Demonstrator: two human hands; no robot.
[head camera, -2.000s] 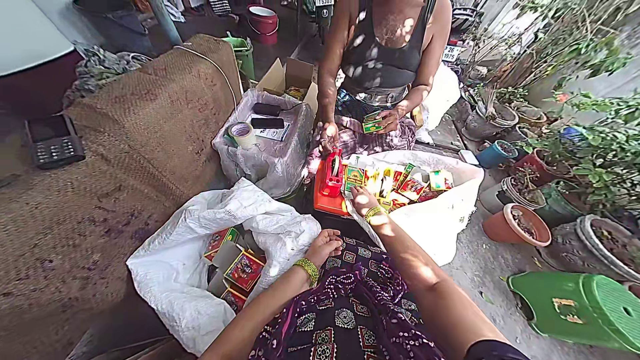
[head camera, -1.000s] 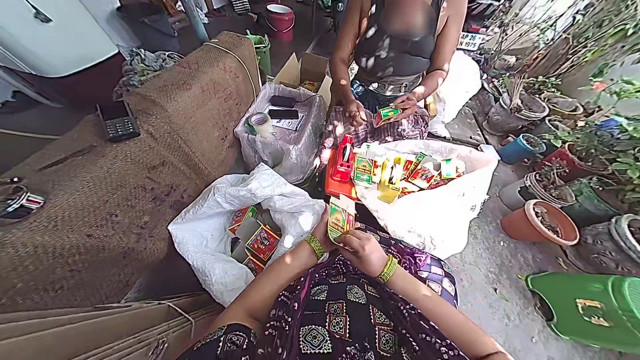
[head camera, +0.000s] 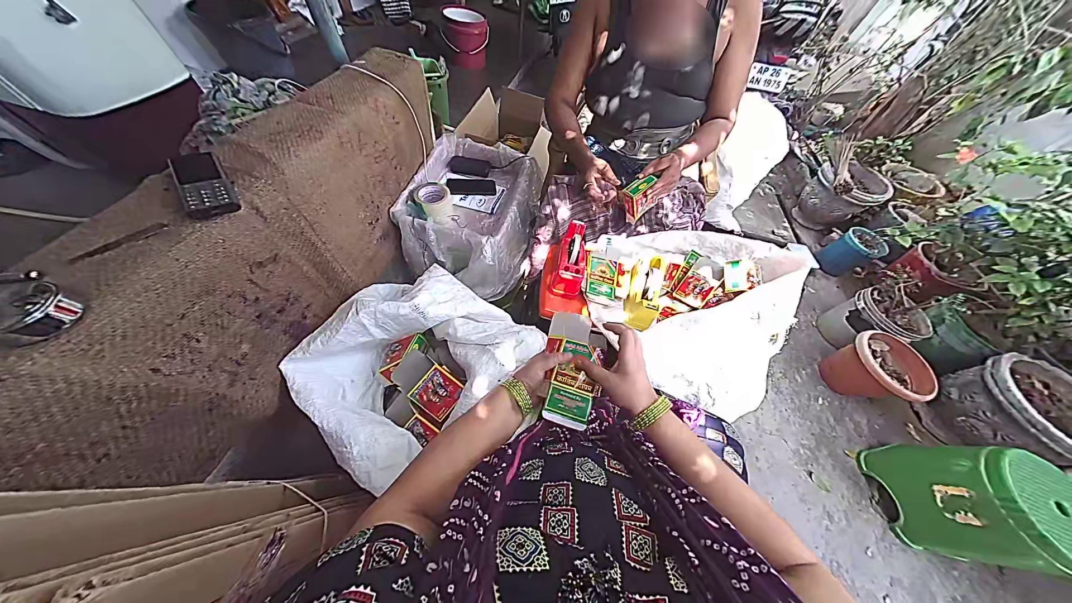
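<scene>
Between my left hand (head camera: 540, 378) and my right hand (head camera: 621, 368) is a small printed cardboard box (head camera: 573, 381), green, red and yellow, its pale top flaps raised. Both hands grip it above my lap. Just beyond it, a red tape dispenser (head camera: 571, 260) stands on an orange-red surface, beside a yellow dispenser (head camera: 645, 293). A white sack (head camera: 720, 343) to the right holds several small boxes (head camera: 693, 287). Another white sack (head camera: 335, 335) at the left holds more boxes, one of them red (head camera: 436, 392). Across from me, a seated person holds a similar box (head camera: 639, 198).
Left stands a burlap-covered surface (head camera: 251, 243) with a keypad device (head camera: 203, 184). A plastic-wrapped bundle (head camera: 469, 243) bears a tape roll (head camera: 433, 199) and phones (head camera: 471, 186). Flat cardboard (head camera: 167, 536) lies lower left. Plant pots (head camera: 878, 366) and a green stool (head camera: 963, 502) are at the right.
Two seconds ago my right hand was at the boxes by the right sack and my left hand was empty; now both hands hold one box over my lap. The other person's box has turned.
</scene>
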